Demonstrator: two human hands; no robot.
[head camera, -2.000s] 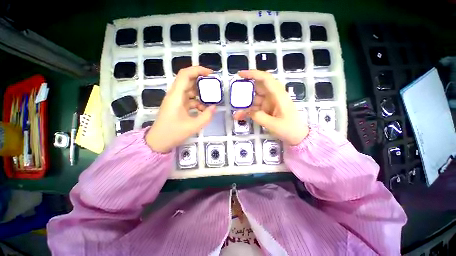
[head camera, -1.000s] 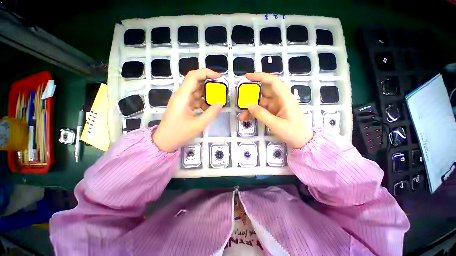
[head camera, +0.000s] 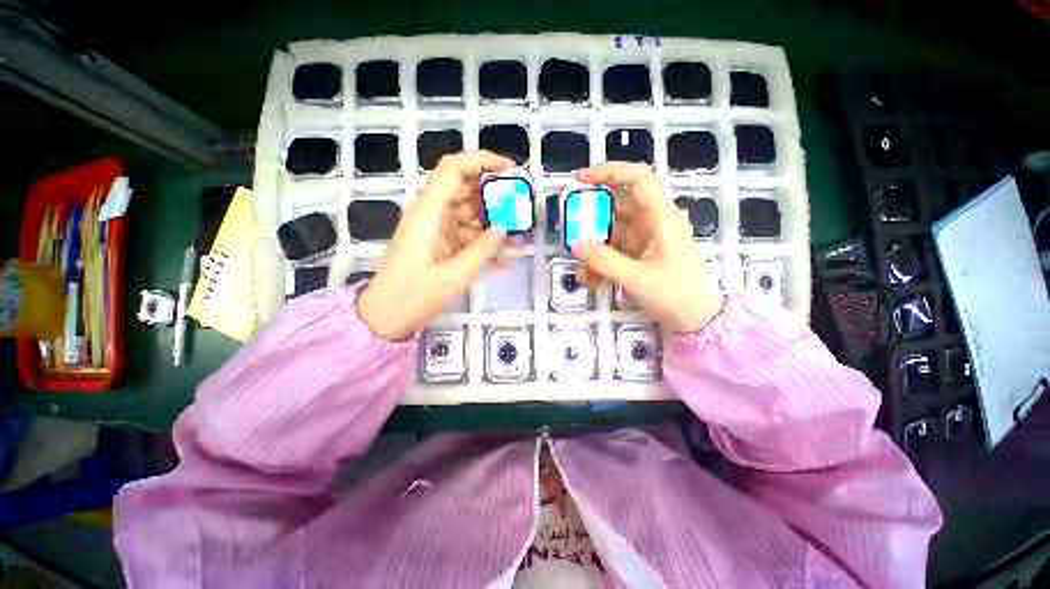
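My left hand (head camera: 433, 247) holds a smartwatch head (head camera: 507, 205) upright between thumb and fingers, its screen facing me and showing light blue and white areas. My right hand (head camera: 654, 247) holds a second smartwatch head (head camera: 587, 220) beside it, also lit blue and white. The two watches are a small gap apart, above the white foam tray (head camera: 272, 173). Black-faced watches lie in the tray's far rows. Face-down watches (head camera: 508, 353) with dark round centres lie in the near rows. One pocket (head camera: 508, 288) below my hands holds no watch. My forearms hide some near pockets.
At left are a red basket (head camera: 113, 288) with thin sticks, a yellowish tape roll (head camera: 32, 299), a small white square part (head camera: 154, 307), a pen (head camera: 184, 301) and a yellow notepad (head camera: 233, 270). At right, a clipboard (head camera: 1004, 293) lies on a black tray (head camera: 910, 276) with shiny watches.
Both screens went from white to yellow, and now show blue and white. Both hands have shifted slightly right in the picture with the watches still held.
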